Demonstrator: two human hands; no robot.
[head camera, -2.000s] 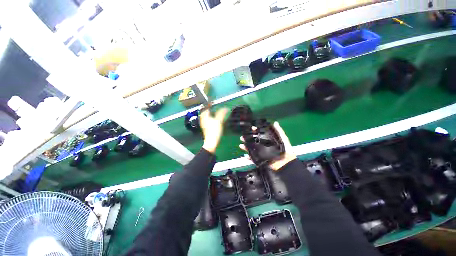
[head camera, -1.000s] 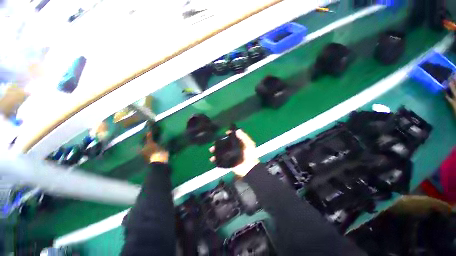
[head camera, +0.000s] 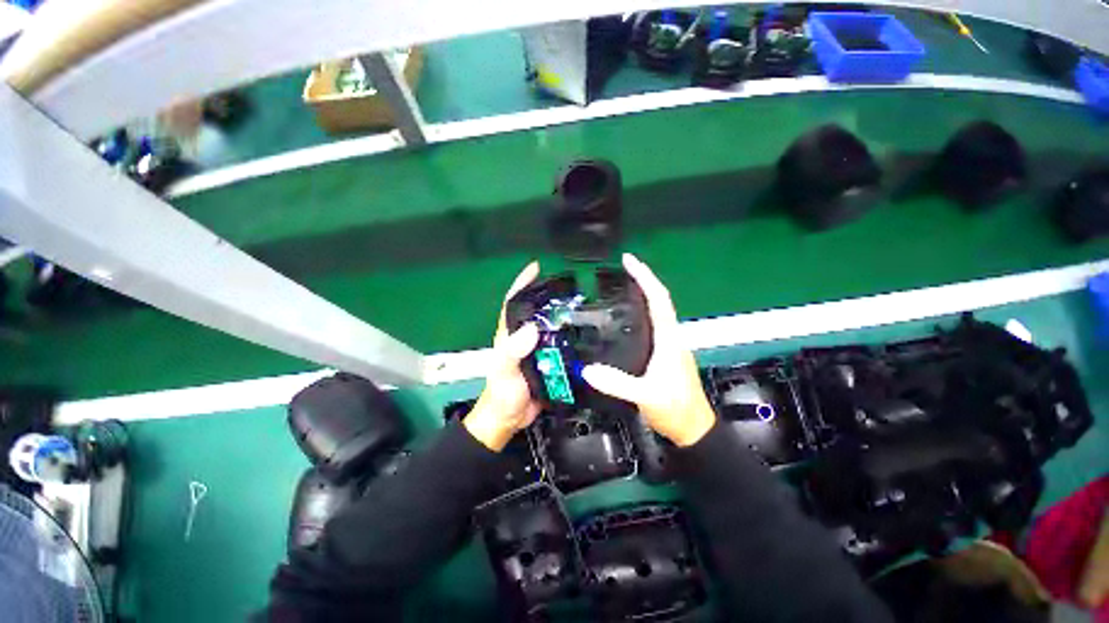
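Note:
My left hand (head camera: 513, 387) and my right hand (head camera: 666, 375) hold a part-assembled unit (head camera: 608, 335) between them, above the bench's back rail. The unit is black and rounded, with a green circuit board (head camera: 556, 374) showing on its left part and small wires above the board. My left hand grips the left side, and my right hand grips the right side with its thumb across the front. Black housing shells lie on the bench below, among them an open one (head camera: 641, 562) and a smooth rounded cover (head camera: 347, 422) left of my left forearm.
The green conveyor (head camera: 718, 268) carries several black units, one (head camera: 587, 201) just beyond my hands. A pale metal post (head camera: 231, 262) slants at left. More shells (head camera: 906, 402) crowd the right. A fan (head camera: 43, 566), a small hook (head camera: 193, 508) and a blue bin (head camera: 866, 49) also show.
My left hand has come back from over the conveyor and joined my right hand on the unit. The green board now shows. The camera view has swung back left and down.

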